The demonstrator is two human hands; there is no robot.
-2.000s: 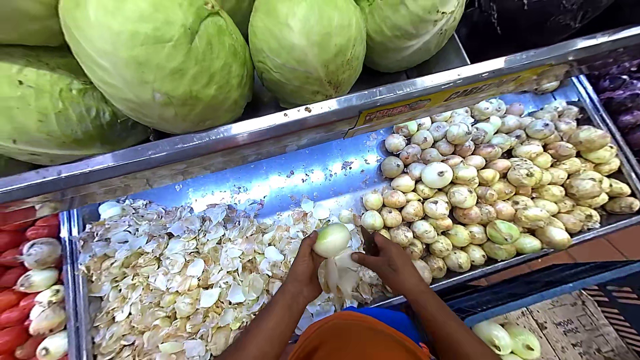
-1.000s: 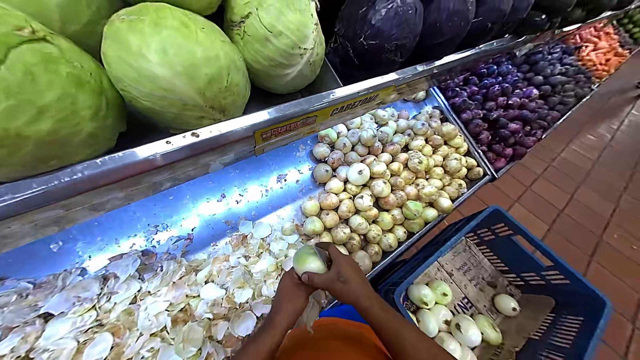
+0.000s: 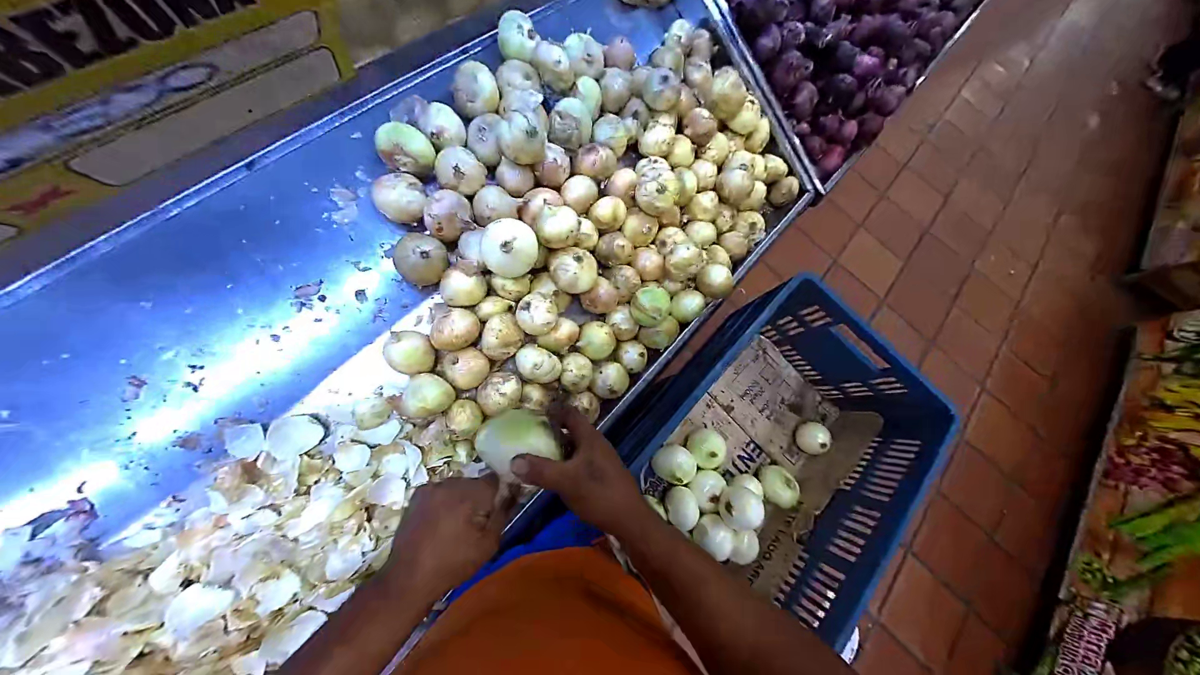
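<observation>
A pale green-white onion is in my right hand, with the thumb and fingers around its right side. Close below it, my left hand is closed at the onion's lower end on what looks like a strip of skin, partly hidden by the fingers. Loose, dry onion skins lie in the metal bin to the left of my hands. Beyond my hands, a heap of unpeeled and pale onions fills the bin's right part. Several peeled onions rest on cardboard inside a blue plastic crate at my right.
The metal bin's raised edge runs between the onion heap and the tiled floor. Purple onions fill another bin at the top. A yellow sign with writing hangs at upper left. More produce stands at the right edge.
The view has swung right and down, away from the cabbages. My left hand has shifted from beside the onion to its lower end, while the onion remains in hand.
</observation>
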